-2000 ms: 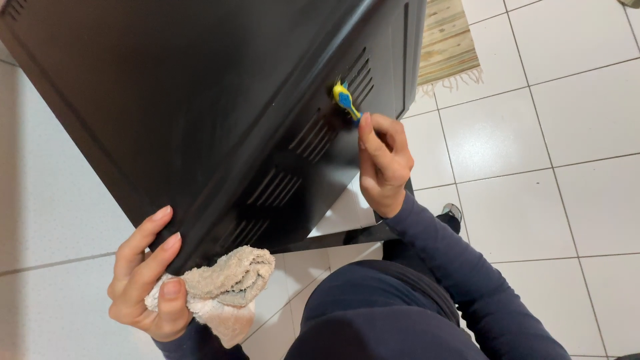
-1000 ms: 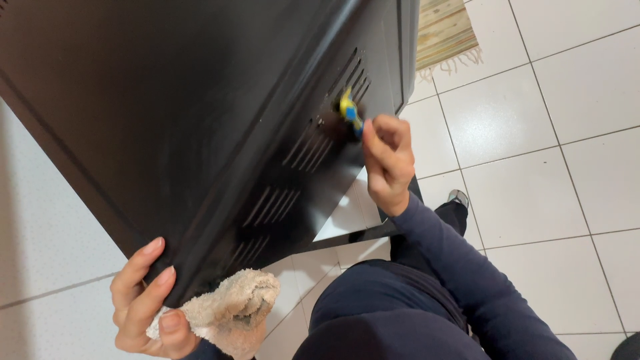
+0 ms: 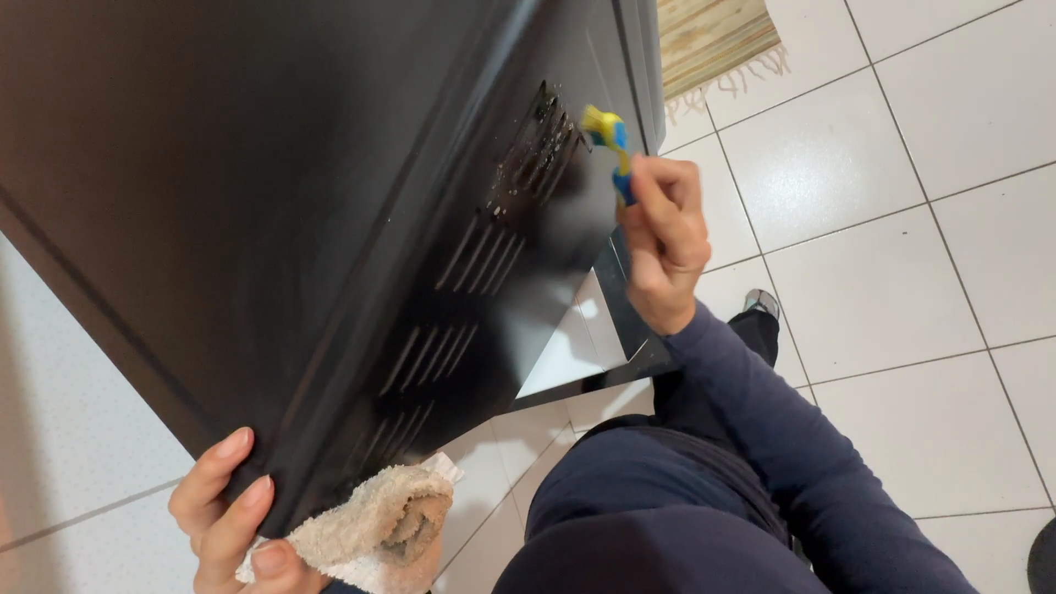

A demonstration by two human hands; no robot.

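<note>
My right hand point(image 3: 667, 239) pinches a blue and yellow toothbrush point(image 3: 615, 140), its bristles up beside the topmost group of vent slots point(image 3: 540, 153) in a black metal appliance panel point(image 3: 569, 239). Wet-looking drops and pale specks lie on and around those slots. Lower on the same panel are more groups of slots. At the panel's lower corner my left hand point(image 3: 239, 520) has its fingertips on the black metal edge and holds a bunched beige terry cloth point(image 3: 379, 516); part of that hand is hidden by the cloth.
White floor tiles point(image 3: 891, 280) spread out at the right. A striped, fringed rug point(image 3: 714, 37) lies beyond the appliance. Below the panel runs a black frame bar point(image 3: 594, 379), close to my body. My shoe point(image 3: 761, 304) shows on the floor. A dark round object point(image 3: 1044, 553) sits at the right edge.
The toothbrush in my right hand now stands to the right of the slots, where it was over them before. Drops and specks show on the top slots. My left hand stays at the corner with the cloth.
</note>
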